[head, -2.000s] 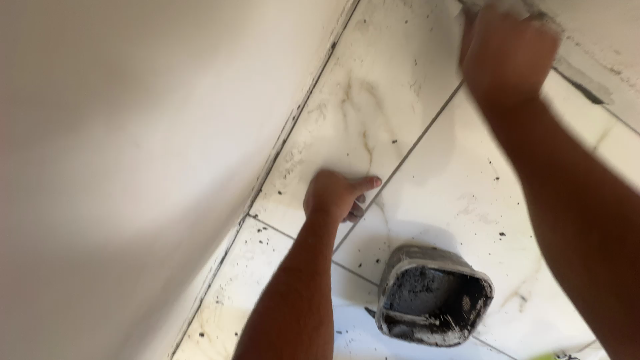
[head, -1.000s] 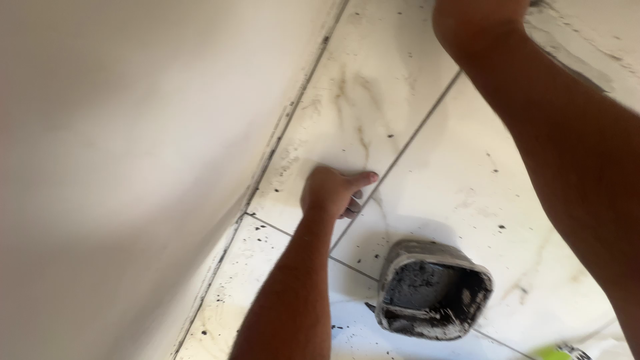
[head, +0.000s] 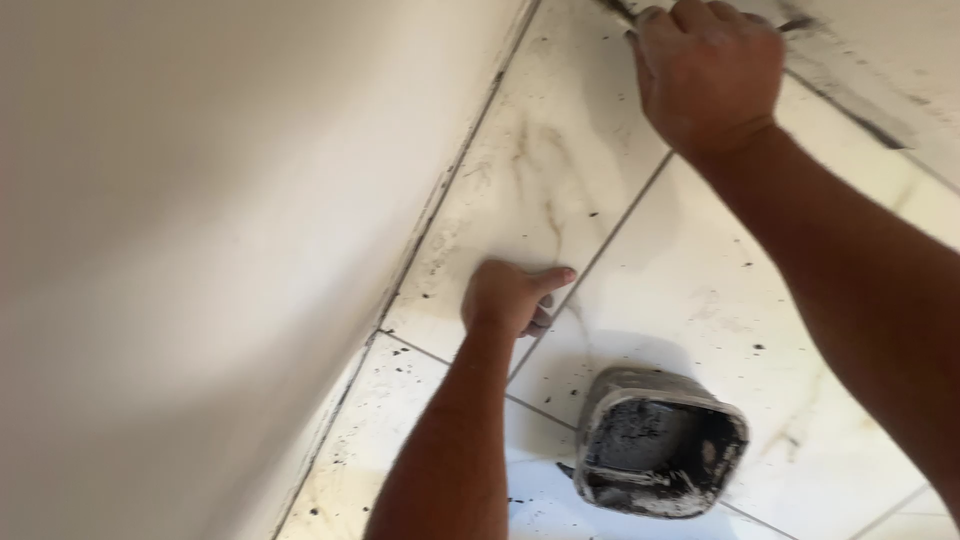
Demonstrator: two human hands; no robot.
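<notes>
My left hand (head: 510, 298) rests on a marbled white floor tile (head: 570, 180), its thumb pointing right and its other fingers curled, beside a grey grout joint. At the top, my right hand (head: 709, 71) is closed around something mostly hidden; a thin dark edge shows left of the fist, and a dark streak or edge shows on its right. It is near the joint where the floor meets a pale surface. Below and right of my left hand stands a square plastic bucket (head: 664, 442), caked with dark grey grout, with grey material inside.
A pale wall (head: 225, 225) fills the left side, with a dark, rough joint at its foot. Dark grout crumbs dot the tiles. At the upper right, a pale surface (head: 885, 67) bears grey smears. A small dark piece pokes out beside the bucket's left side.
My right hand, partly out of view at the top one second ago, has come back down into view. My left hand and the bucket have stayed in place.
</notes>
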